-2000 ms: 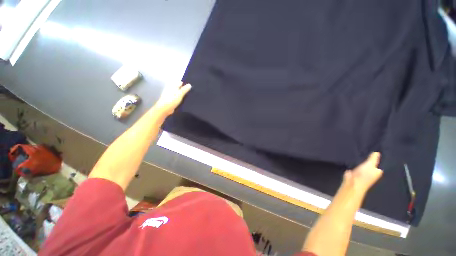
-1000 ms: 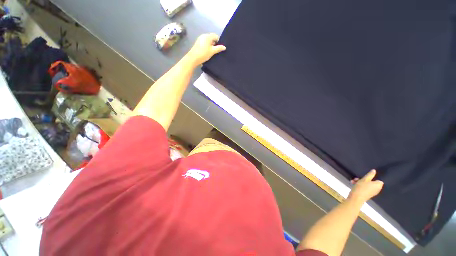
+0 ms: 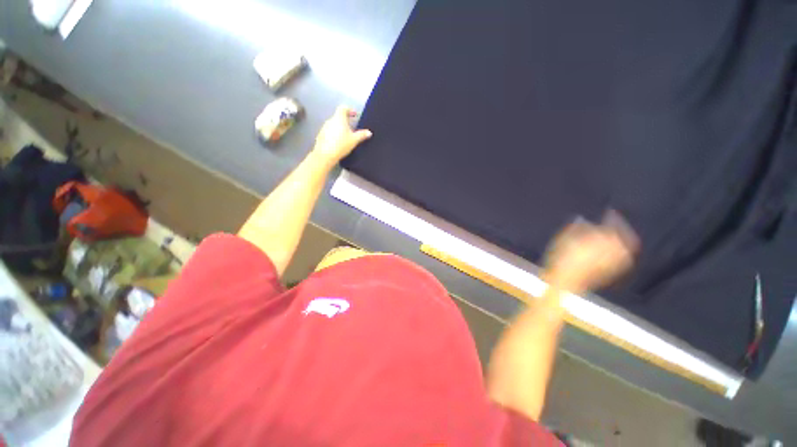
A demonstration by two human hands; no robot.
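A large dark navy fabric [image 3: 542, 113] lies over the table, smooth at the left and rumpled at the right. My left hand [image 3: 338, 138] is at the fabric's left edge, near its lower left corner, fingers at the edge; whether it grips the cloth is not clear. My right hand [image 3: 594, 251] is blurred, over the fabric near its near edge; its fingers cannot be made out. A white strip [image 3: 393, 211] shows along the near edge, with a yellow-orange ruler [image 3: 489, 279] beside it. Shears [image 3: 758, 314] lie on the fabric at the right.
Two pale blocks, a squarer one [image 3: 280, 68] and a rounded one [image 3: 280, 120], sit on the grey table [image 3: 175, 96] left of the fabric. A white object [image 3: 54, 12] is at the far left. An orange bag [image 3: 103, 209] and other bags lie below the table.
My right hand has moved left along the near edge and is off its earlier spot. The fabric's near edge, raised two seconds ago, lies flatter along the white strip. The view has shifted.
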